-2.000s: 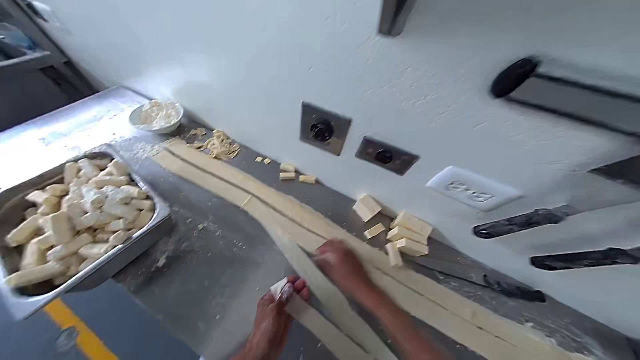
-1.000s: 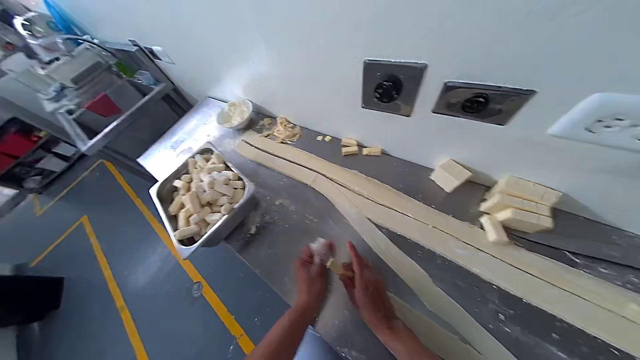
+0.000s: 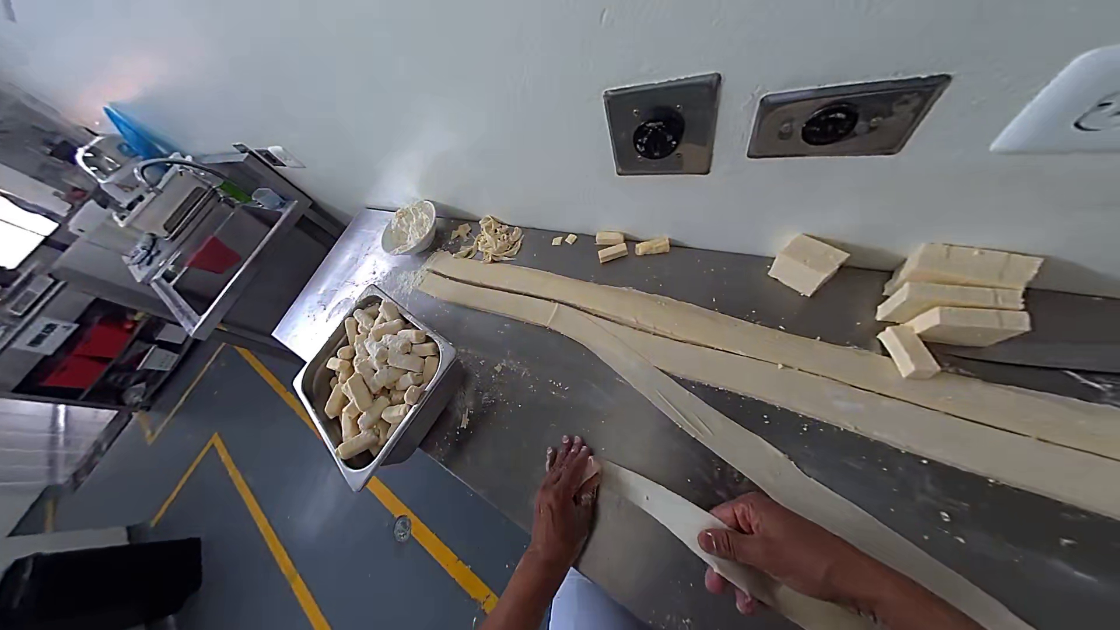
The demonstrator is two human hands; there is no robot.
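My left hand (image 3: 567, 503) lies at the end of a narrow dough strip (image 3: 652, 500) near the front edge of the steel table. What is under its palm is mostly hidden. My right hand (image 3: 761, 547) grips the same strip farther right, thumb on top. Behind them, a second dough strip (image 3: 691, 407) curves toward the lower right. Two long dough strips (image 3: 752, 354) run side by side along the table. A steel pan (image 3: 446, 372) to the left holds many floured, dough-wrapped sticks (image 3: 381, 367). Cheese blocks (image 3: 967, 297) and a smaller cheese piece (image 3: 807, 264) rest near the wall.
A bowl of flour (image 3: 409, 227), dough scraps (image 3: 497, 239) and short cheese sticks (image 3: 652, 247) sit along the wall. A knife blade (image 3: 1032, 357) lies by the cheese blocks. Outlets (image 3: 661, 131) are set in the wall. A steel stand (image 3: 236, 280) stands at the left.
My hands, close together one second ago over a small piece, are now apart. My right hand has taken hold of the dough strip. The view has swung left since the oldest frame.
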